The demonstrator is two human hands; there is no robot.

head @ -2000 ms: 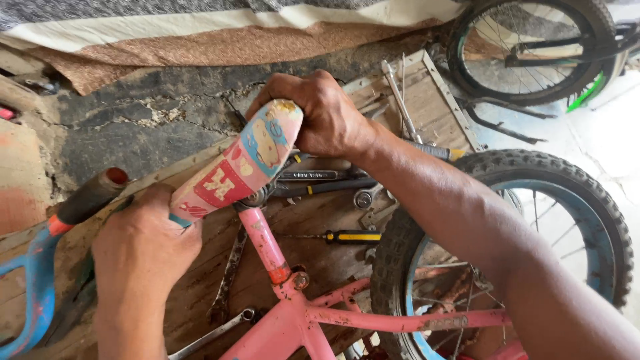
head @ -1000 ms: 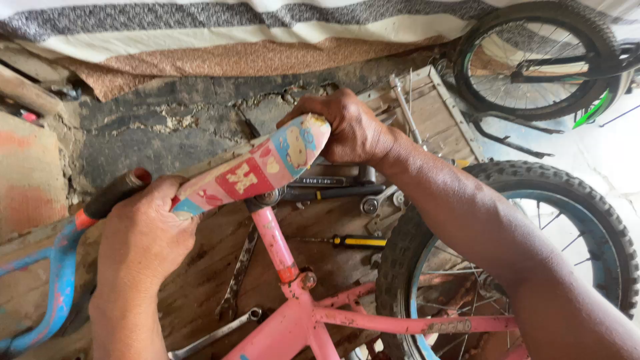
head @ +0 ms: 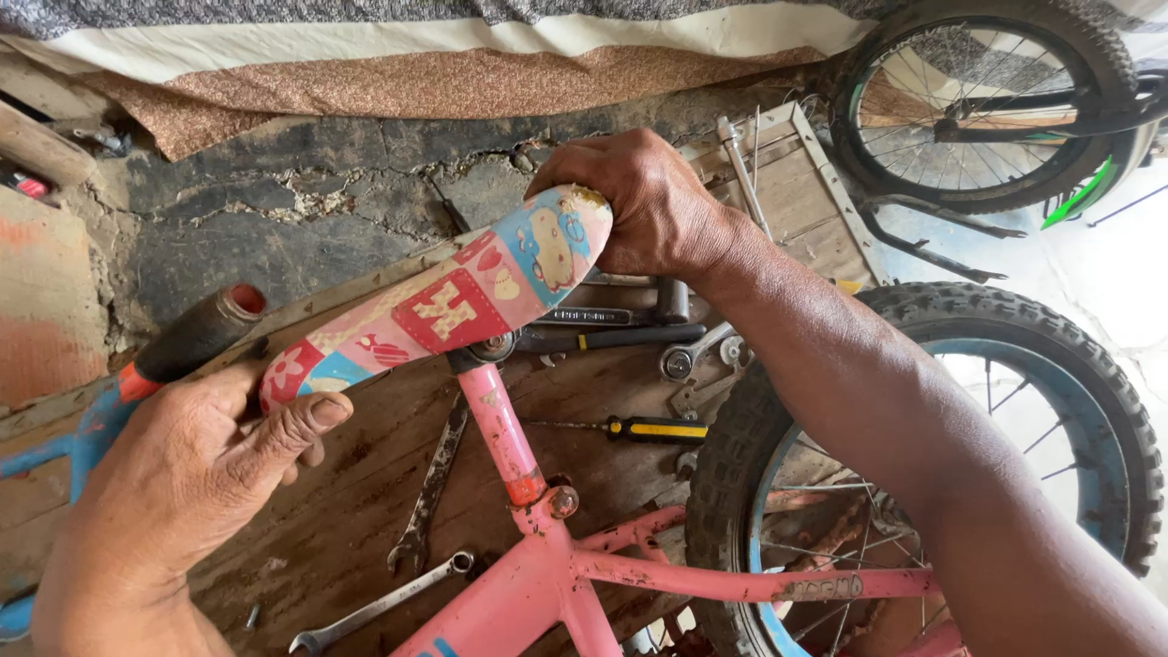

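A patterned bicycle saddle [head: 447, 310] in pink, red and blue sits on a pink seat post [head: 502, 433], which enters the seat tube of a pink bicycle frame [head: 511, 593]. My right hand [head: 639, 201] grips the wide, worn end of the saddle, its fingers curled behind it. At the narrow end, my left hand [head: 219, 447] holds the tip, with the thumb in front and the other fingers partly hidden. The clamp bolt [head: 563, 501] shows at the top of the seat tube. A knobby rear tire [head: 744, 465] lies under my right forearm.
A combination wrench [head: 383, 607], a rusty wrench [head: 433, 484], a yellow-and-black screwdriver [head: 657, 430] and a ratchet [head: 677, 363] lie on the wooden surface. Blue handlebars with a black grip [head: 196, 333] are at left. Another bicycle wheel [head: 853, 128] stands at upper right, near a hanging striped cloth [head: 438, 82].
The saddle's narrow end, behind my left fingers a second ago, now shows more fully, with my left thumb lying across its tip. My right hand stays on the wide end.
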